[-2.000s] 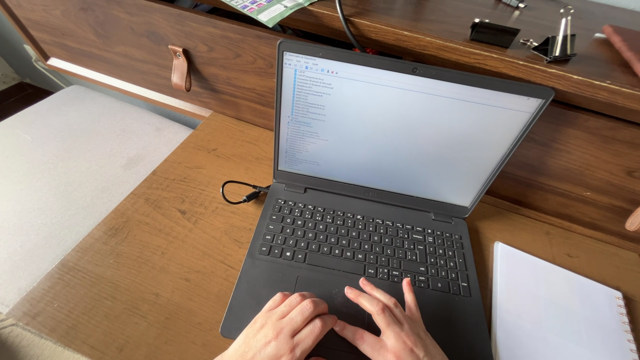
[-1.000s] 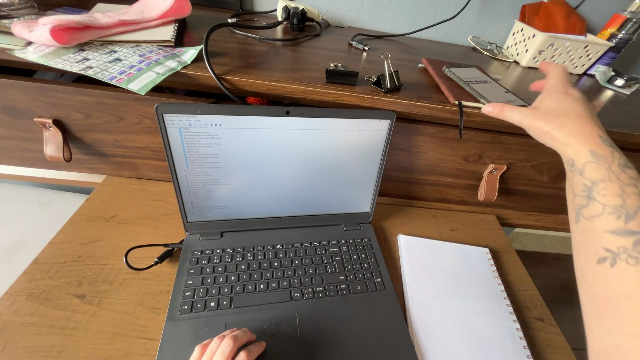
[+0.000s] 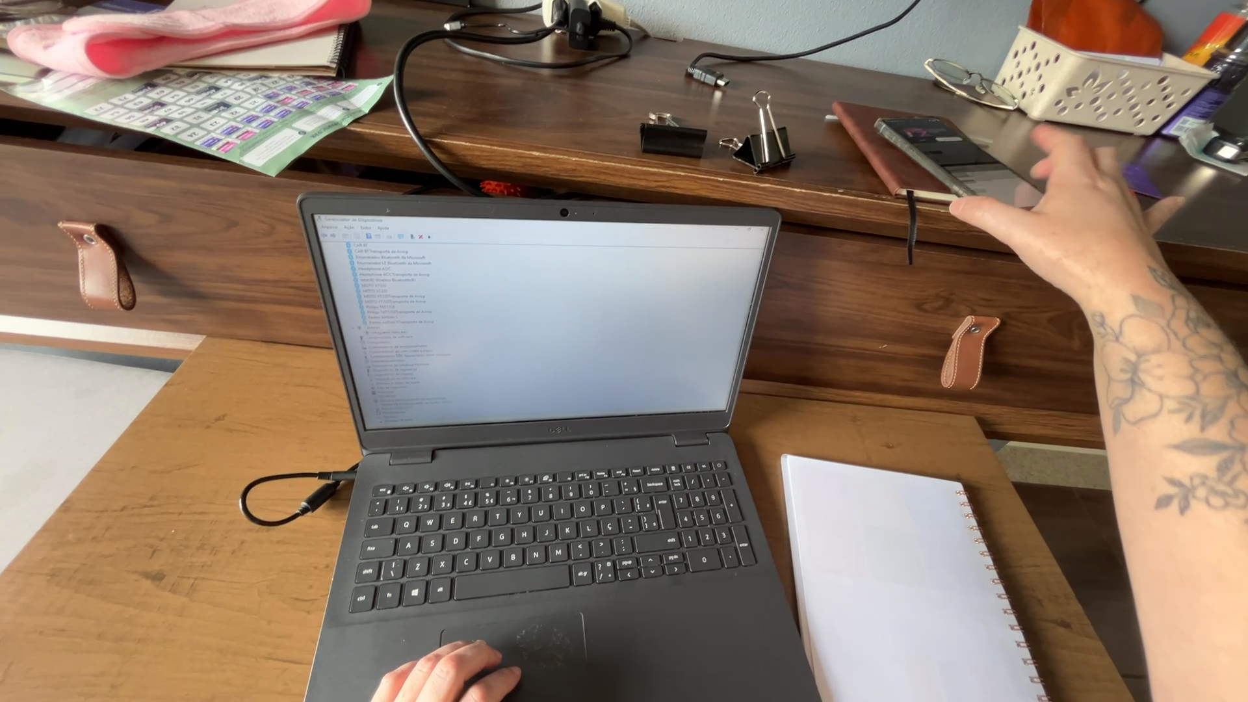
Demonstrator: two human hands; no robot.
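Observation:
A black laptop (image 3: pixel 546 458) stands open on the wooden table, its screen (image 3: pixel 546 312) lit with a list. My left hand (image 3: pixel 450 673) rests at the touchpad's left part, fingers slightly bent, the rest cut off by the frame's bottom. At the upper right my right hand (image 3: pixel 1068 219) reaches over the raised shelf, fingers spread, at the near end of a smartphone (image 3: pixel 955 156). The phone lies on a brown-covered notebook (image 3: pixel 871 136); whether my fingers touch it is not plain. A spiral notebook (image 3: pixel 887 575) with a white page lies right of the laptop.
Two black binder clips (image 3: pixel 673 139) (image 3: pixel 765 141) lie on the shelf. A perforated basket (image 3: pixel 1097 88) and eyeglasses (image 3: pixel 970 83) are behind my right hand. Cables (image 3: pixel 419 117) run across the shelf behind the laptop. A pink cloth item (image 3: pixel 185 34) and a printed sheet (image 3: pixel 224 112) lie at the left.
My right hand has left the laptop's palm rest and moved up and right to the phone on the shelf. My left hand stays at the touchpad. The view has tilted up.

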